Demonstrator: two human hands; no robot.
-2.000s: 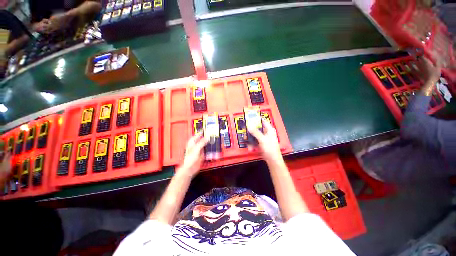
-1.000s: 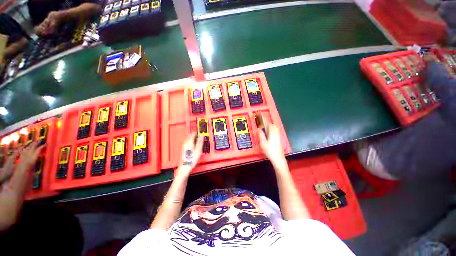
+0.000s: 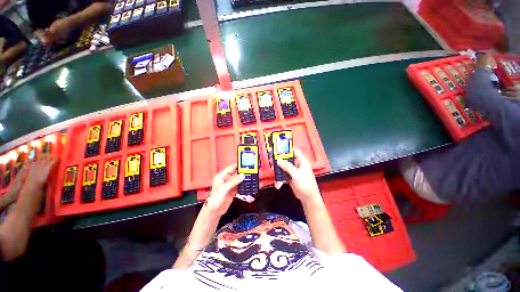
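My left hand (image 3: 224, 191) holds a black keypad phone (image 3: 248, 169) with a yellow frame and a lit bluish screen, raised over the front edge of the red tray (image 3: 199, 145). My right hand (image 3: 299, 174) holds a second phone (image 3: 281, 153) upright beside it, its screen also lit. Four phones (image 3: 265, 106) stand in the tray's back row, screens lit. Behind the held phones, two more lie in the front row, partly hidden.
Another red tray (image 3: 120, 204) with several phones adjoins at left. A small parts box (image 3: 157, 82) is on the green belt. A neighbour's hands (image 3: 31, 185) are at left, a sleeve (image 3: 490, 101) at right. A lower red tray (image 3: 393, 242) holds set-aside phones.
Both hands have picked up a phone each from the front row and hold them close together. The parts box has shifted right along the belt.
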